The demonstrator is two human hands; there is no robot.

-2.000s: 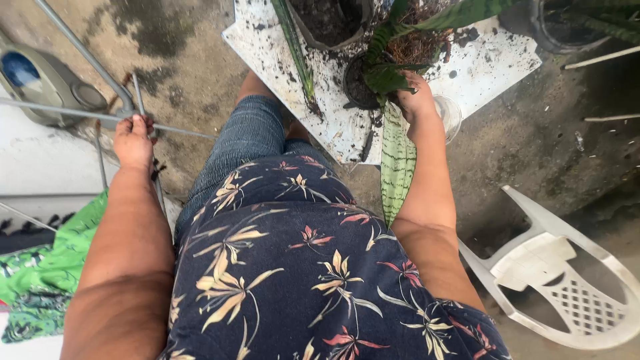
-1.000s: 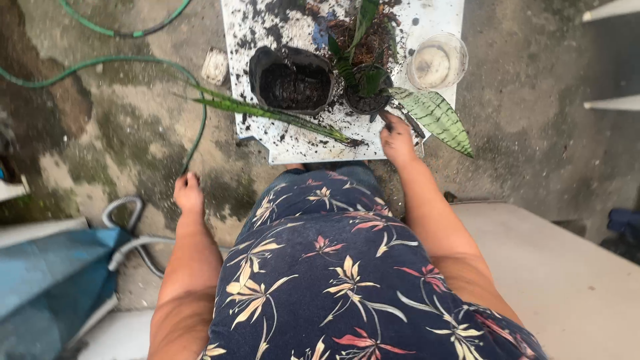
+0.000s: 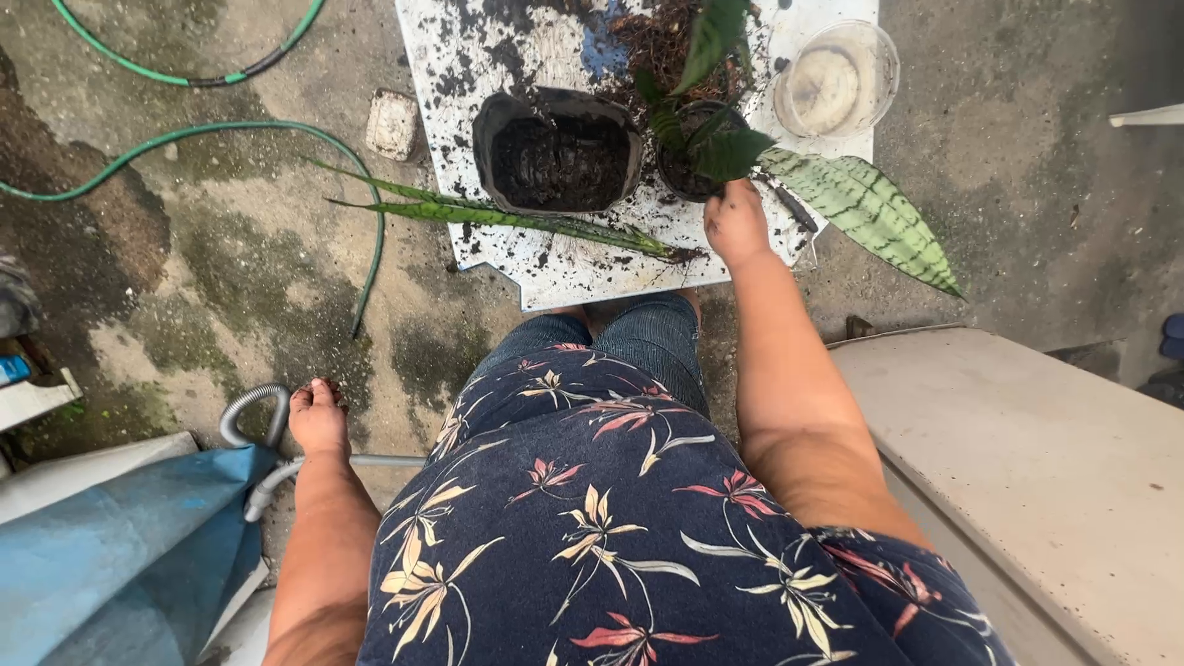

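Note:
My right hand (image 3: 737, 225) is at the near rim of a small dark pot (image 3: 686, 176) that holds a plant with dark green leaves (image 3: 731, 153); its fingertips are partly hidden by a leaf, and it seems to grip the rim. Left of that pot stands a wider black container (image 3: 558, 162) with dark wet soil. A snake plant cutting (image 3: 518, 220) with roots lies in front of it. A broad mottled snake plant leaf (image 3: 874, 213) reaches out over the board's right edge. My left hand (image 3: 319, 416) hangs away from the table, fingers curled, with nothing visible in it.
The soil-strewn white board (image 3: 564, 287) carries a clear plastic tub (image 3: 837, 81) and a root mass (image 3: 652, 42). A green hose (image 3: 268, 125) and a pale block (image 3: 393, 125) lie on the concrete at left. Blue sheeting (image 3: 139, 546), a grey corrugated hose (image 3: 254, 398) and a beige panel (image 3: 1036, 472) are nearer me.
The view has swung strongly. My left hand, on a grey metal rod two seconds ago, is now off it. My right hand stays beside the small pot.

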